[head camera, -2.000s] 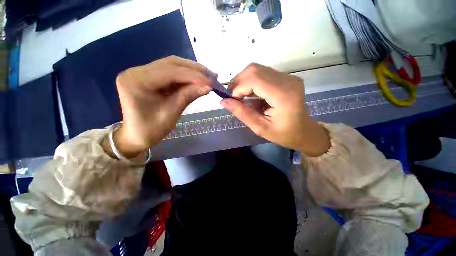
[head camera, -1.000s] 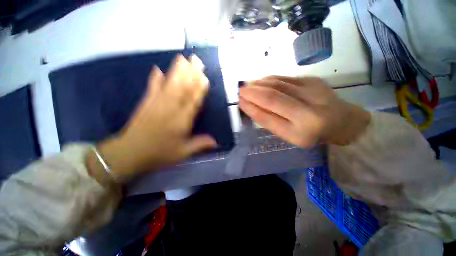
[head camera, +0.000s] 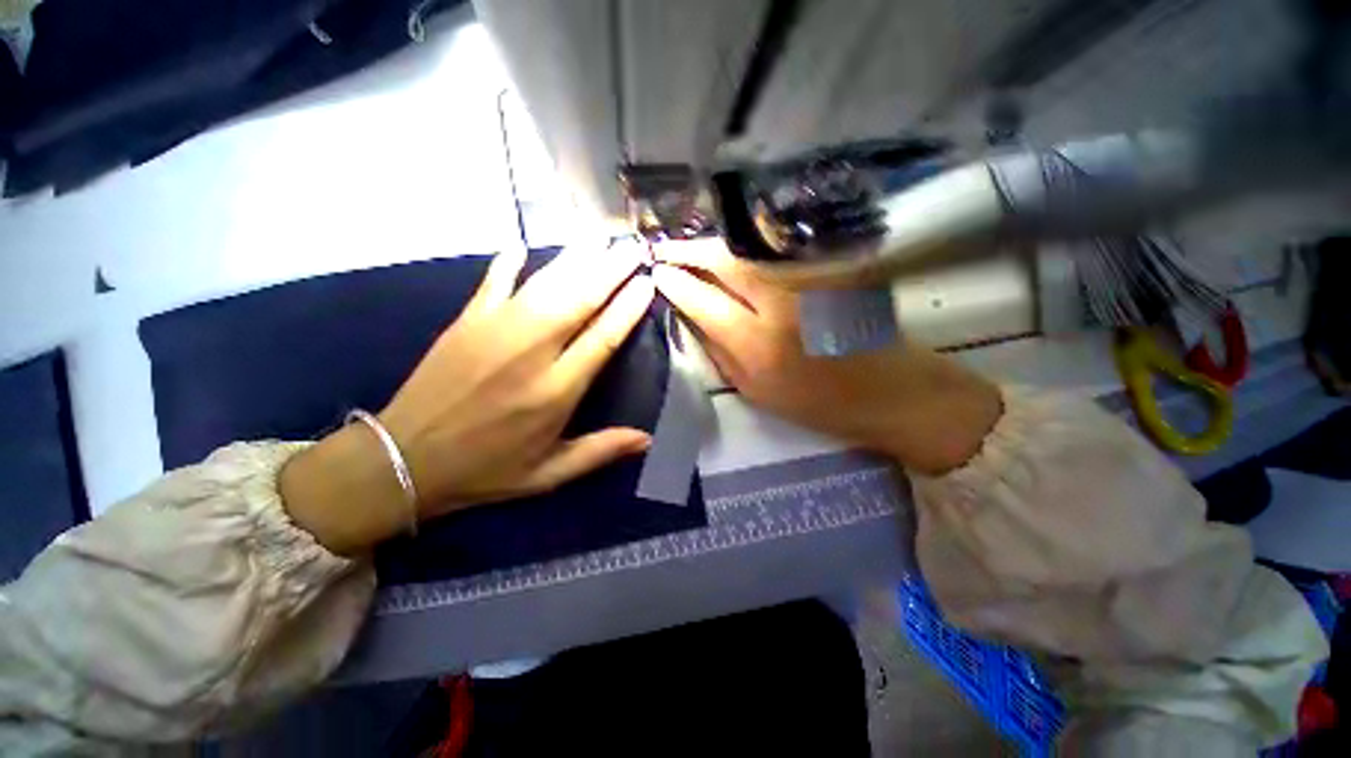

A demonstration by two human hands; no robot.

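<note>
A dark navy fabric panel lies flat on the white table, its right end by the needle area. A narrow grey strip lies along the panel's right edge, its loose end towards me. My left hand lies flat on the panel with fingers spread, fingertips near the needle. My right hand has its fingertips at the strip's upper end, close to my left fingertips. The presser foot area is lit and partly hidden by the fingers and the machine head.
A dark navy heap lies at upper left, another navy panel at the left edge. Scissors with yellow and red handles and a striped strip bundle are at right. A ruler runs along the front edge; a blue basket stands below.
From pinching a small piece together, my hands have come apart and then met at the needle. The panel lies under my left hand with the strip at its edge. The machine head now fills the upper view.
</note>
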